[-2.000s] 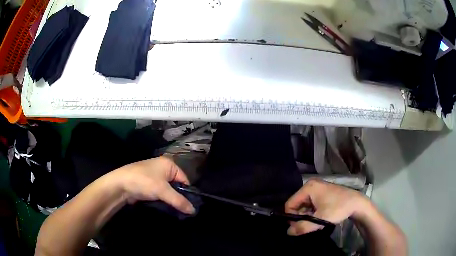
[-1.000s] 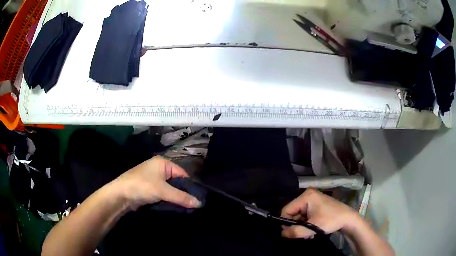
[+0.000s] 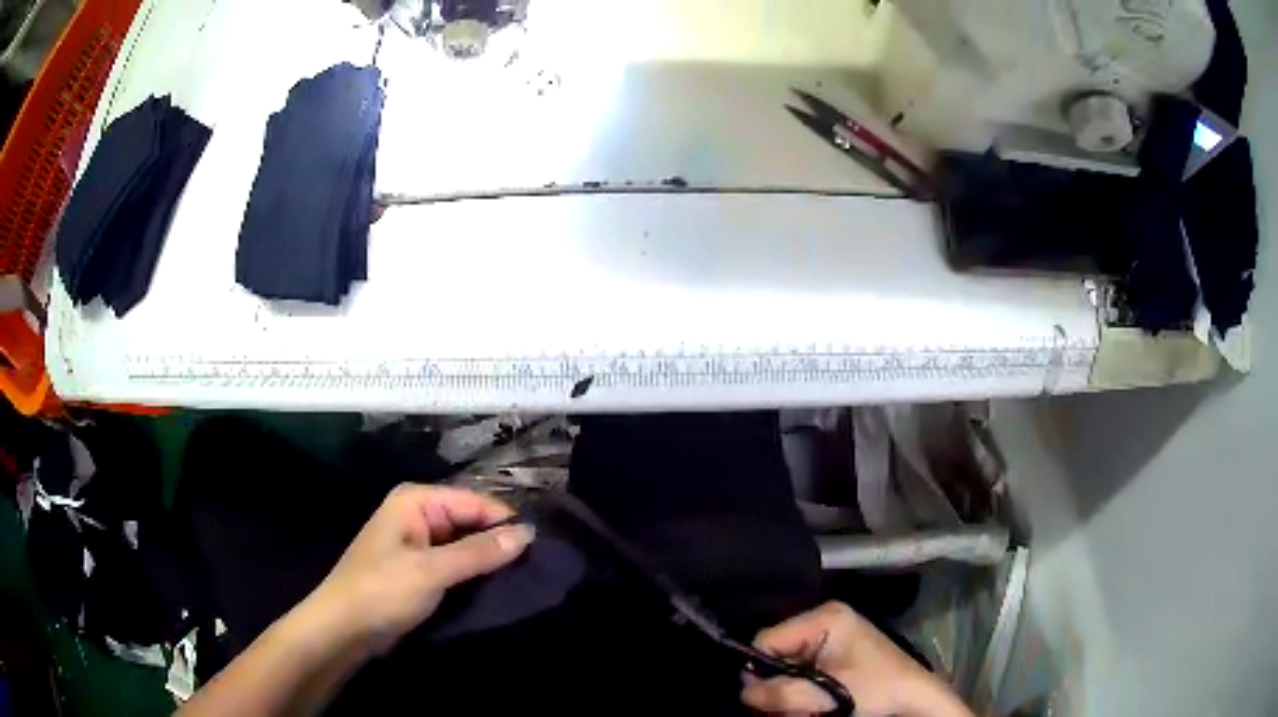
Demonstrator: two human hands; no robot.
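Observation:
My left hand (image 3: 428,560) pinches a small dark cut piece (image 3: 521,581) between thumb and fingers, over my dark-clothed lap below the table edge. My right hand (image 3: 834,665) holds the loop handles of long black fabric shears (image 3: 673,595). The blades point up and left toward the cut piece, close to my left fingertips. Whether the blades touch the cloth cannot be told against the dark lap.
Two stacks of dark cut pieces (image 3: 311,189) lie on the white table's left. Thread snips (image 3: 862,144), a black smartphone (image 3: 1037,213) and dark fabric scraps (image 3: 1219,231) lie at the right. An orange basket (image 3: 49,154) stands left. A dark fleck (image 3: 582,387) is on the ruler edge.
The view has shifted, so the table sits lower in the picture. My left hand now holds the cut piece flatter and more spread, and the shears slant more steeply.

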